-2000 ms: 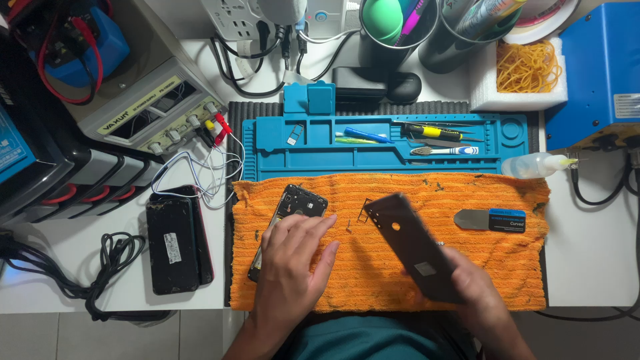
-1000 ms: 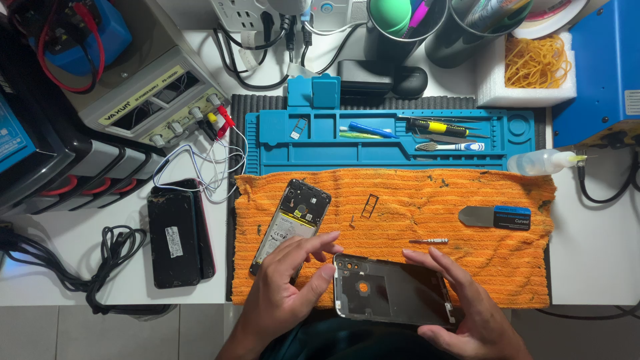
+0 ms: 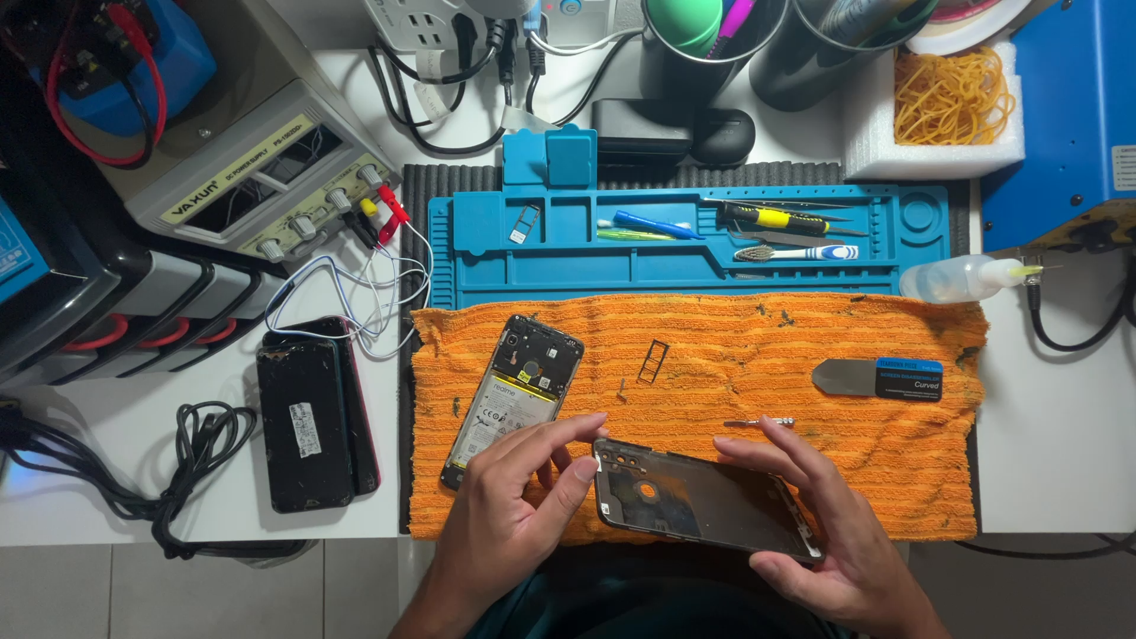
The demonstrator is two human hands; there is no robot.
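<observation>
A phone's dark back cover (image 3: pixel 710 501) is tilted above the towel's front edge, its inner side facing me. My right hand (image 3: pixel 825 524) grips its right end between thumb and fingers. Beside its left end is my left hand (image 3: pixel 528 488), thumb and forefinger apart near the corner; whether they touch it I cannot tell. The opened phone (image 3: pixel 515 399), battery exposed, lies on the orange towel (image 3: pixel 728 355), partly behind my left hand. A SIM tray (image 3: pixel 653 362), a small screwdriver (image 3: pixel 754 422) and a thin metal pry blade (image 3: pixel 848 378) rest on the towel too.
Behind the towel runs a blue silicone work mat (image 3: pixel 577 266) holding a toothbrush (image 3: pixel 799 254), a yellow-black screwdriver (image 3: pixel 772 218) and tweezers. A plastic bottle (image 3: pixel 958 280) lies at its right. Two stacked phones (image 3: pixel 306 426), a DC power supply (image 3: pixel 266 186) and cables stand left.
The cover has turned from its outer face to its inner face and now lies more sideways. My left hand has moved off the opened phone toward the cover's left end.
</observation>
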